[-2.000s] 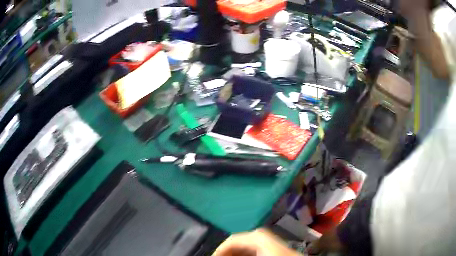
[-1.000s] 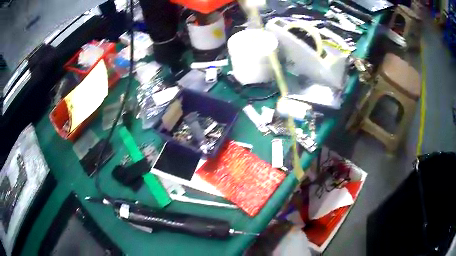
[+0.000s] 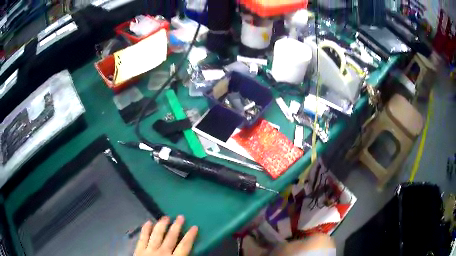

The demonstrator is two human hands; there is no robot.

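Observation:
A closed dark grey laptop [image 3: 75,210] lies on the green mat at the lower left, its slotted vents facing up and a small sticker at its far corner. My left hand [image 3: 165,240] is at the bottom edge of the picture, bare, with fingers apart at the laptop's right edge. It grips nothing that shows. My right hand [image 3: 310,246] shows only as a blurred patch of skin, cut off by the bottom edge right of the bench; its fingers are not visible.
A black electric screwdriver [image 3: 205,169] lies right of the laptop. Beyond are a green strip [image 3: 184,122], orange-red sheet [image 3: 272,149], dark blue parts bin [image 3: 242,95] and white tub [image 3: 291,60]. A board on bubble wrap [image 3: 30,120] lies left. An open box [image 3: 325,215] and stool [image 3: 392,135] stand right.
The view has shifted, bringing more of the laptop back into the picture. Both hands, out of view one second ago, now show at the bottom. The bench items appear unmoved.

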